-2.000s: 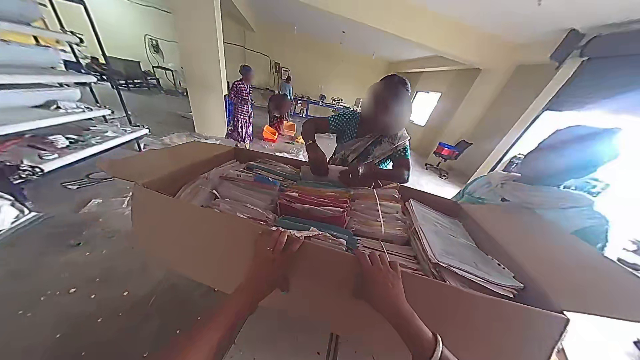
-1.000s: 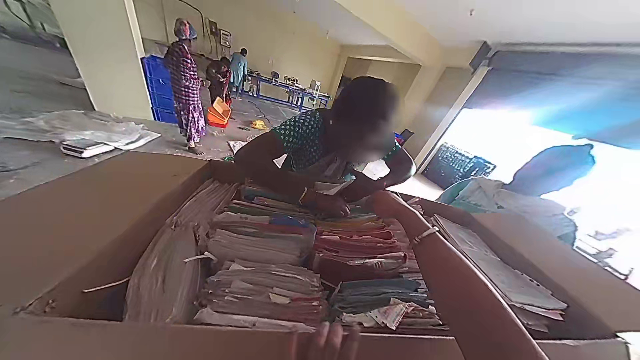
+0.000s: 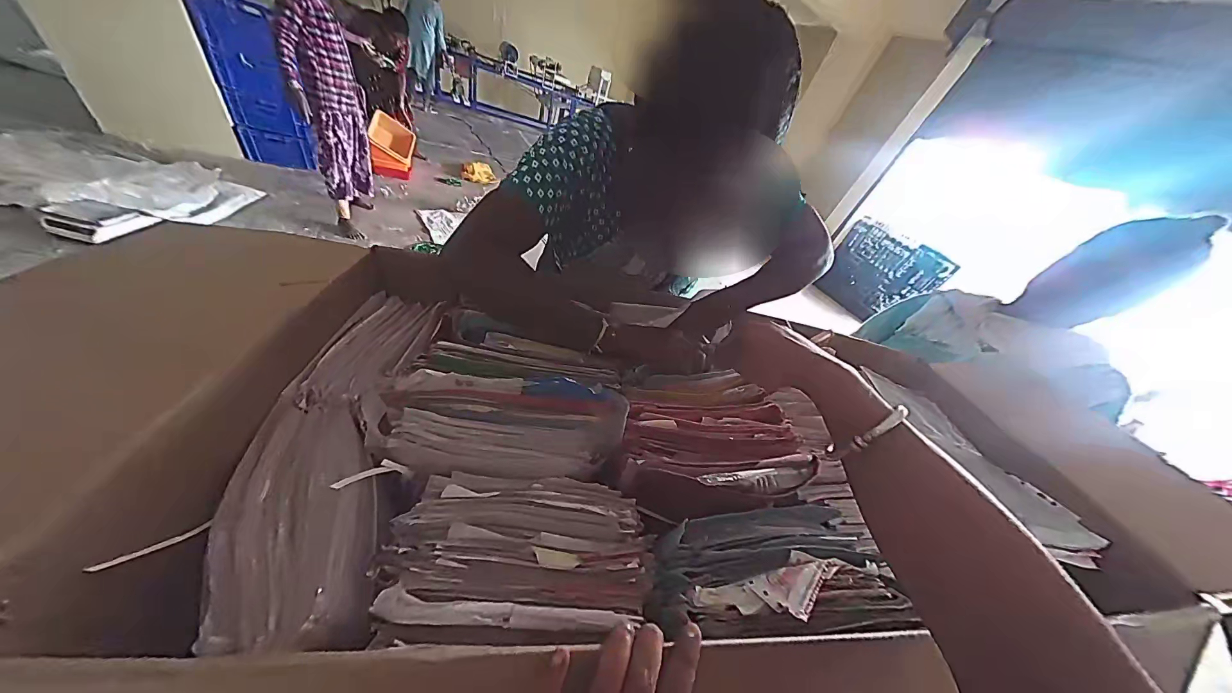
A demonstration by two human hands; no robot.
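A large open cardboard box [image 3: 808, 664] is filled with bundles of folders and papers [image 3: 510, 539], stacked in rows. My left hand [image 3: 640, 659] rests on the near rim of the box, fingertips over the edge. My right hand [image 3: 780, 361], with a bangle at its wrist, reaches across to the far side of the box, beside the hands of a person [image 3: 568, 183] in a patterned green top who leans over the far rim. Whether my right fingers grip something is hidden. Red folders [image 3: 712, 438] and dark green folders [image 3: 760, 534] lie below my right hand.
Box flaps spread left and right. Plastic sheeting [image 3: 125, 183] lies on the floor at the left. Blue crates [image 3: 255, 87] stand by a pillar, with an orange crate [image 3: 391, 140] and several people beyond. Another person [image 3: 991, 327] is at the right, near a bright opening.
Two seconds ago both my hands were on the near rim. My right hand has since moved to the far side, near the other person's hands. The view has moved closer over the box.
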